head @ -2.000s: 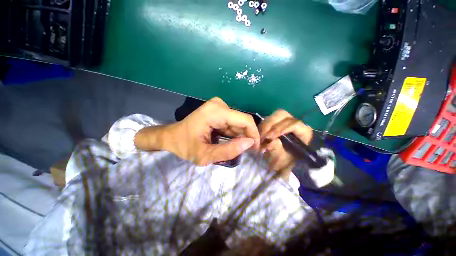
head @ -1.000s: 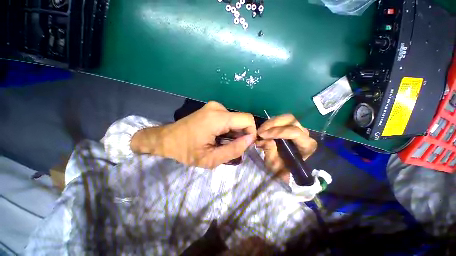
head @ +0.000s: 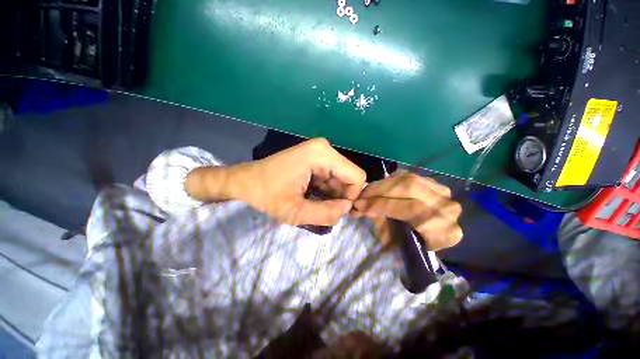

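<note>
My left hand [head: 295, 184] is curled around a small dark housing [head: 320, 188], mostly hidden by the fingers and palm, above the lap at the bench edge. My right hand [head: 414, 207] meets it, its fingertips touching the left fingertips; any tiny part between them is too small to tell. The dark dispensing syringe [head: 415, 261] lies in my right hand, its barrel pointing down and right to a white and green cap [head: 449, 291]. Its thin pale needle tip [head: 385, 167] shows above the right fingers.
Tiny white parts [head: 356, 97] lie on the green mat [head: 238, 63], with ring parts [head: 347, 11] farther back. A black tray [head: 77, 45] is at left. The black dispenser controller [head: 586, 91], a whitish packet [head: 485, 125] and a red tray [head: 617, 208] are at right.
The syringe has swung to point more steeply downward, its cap now lower. My right hand has shifted slightly right and its fingers extend to the left fingertips. The view has shifted slightly.
</note>
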